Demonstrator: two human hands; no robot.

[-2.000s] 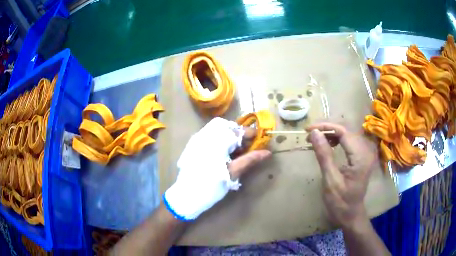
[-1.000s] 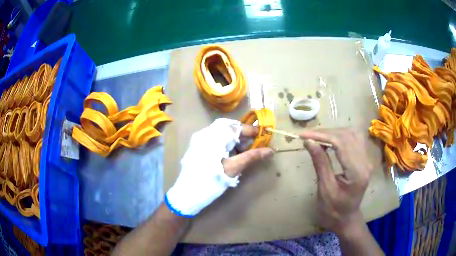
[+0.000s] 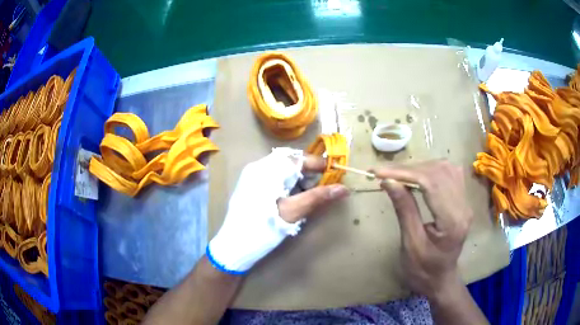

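My left hand (image 3: pixel 261 206), in a white knit glove with bare fingertips, holds an orange looped piece (image 3: pixel 336 152) upright between fingers and thumb. My right hand (image 3: pixel 432 216) is bare and pinches a thin pale stick (image 3: pixel 356 170) between thumb and forefinger. The stick's tip touches the looped piece on the side facing right; any glue on it is too small to tell. A small white glue cup (image 3: pixel 390 137) stands just beyond the stick. Part of the loop is hidden behind my left fingers.
Stacked orange ovals (image 3: pixel 283 95) stand on the cardboard sheet (image 3: pixel 286 279). Looped pieces with wavy tails (image 3: pixel 152 152) lie on the metal plate (image 3: pixel 156 241). A filled blue crate (image 3: pixel 79 190) is at left. Loose orange strips (image 3: pixel 531 139) and a white bottle (image 3: pixel 490 60) are at right.
The stick has moved from nearly level to a slant, with its tip against the loop. My right hand has turned slightly. The loop stays in my left hand. The view has shifted a little.
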